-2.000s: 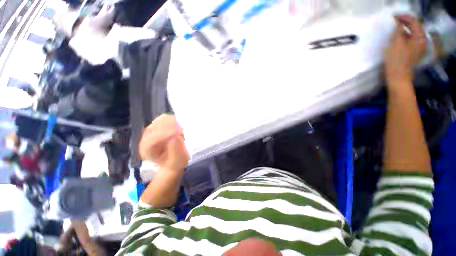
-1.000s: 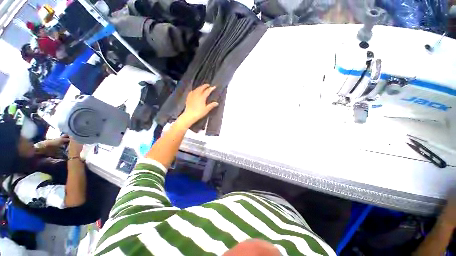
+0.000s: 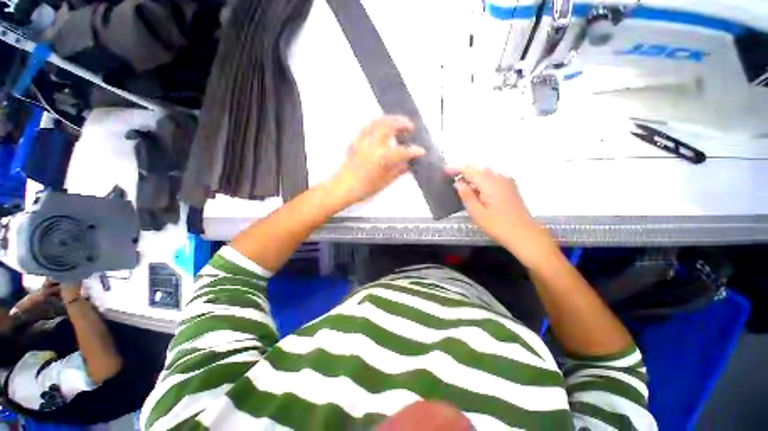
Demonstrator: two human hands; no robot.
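A single dark grey fabric strip (image 3: 381,77) lies slanting across the white table, its near end close to the front edge. My left hand (image 3: 377,158) is on the strip's left side, thumb and fingertips pinching its edge. My right hand (image 3: 490,198) is at the strip's right edge near its lower end, fingertips together on it; a small shiny thing shows at the fingertips, too small to name. The stack of grey strips (image 3: 253,109) lies to the left. The sewing machine's presser foot area (image 3: 544,94) is to the right of the strip, with nothing under it that I can make out.
Black thread snips (image 3: 668,141) lie right of the needle area. The edge ruler (image 3: 589,231) runs along the table front. Blue bins (image 3: 716,353) stand below. At left are a neighbouring grey machine head (image 3: 74,236), another person's arm (image 3: 91,337) and dark fabric heaps (image 3: 135,34).
My left hand has moved from the stack to a single strip, now lying on the table nearer the machine. My right hand has come up from below the table edge onto the strip. The view has shifted.
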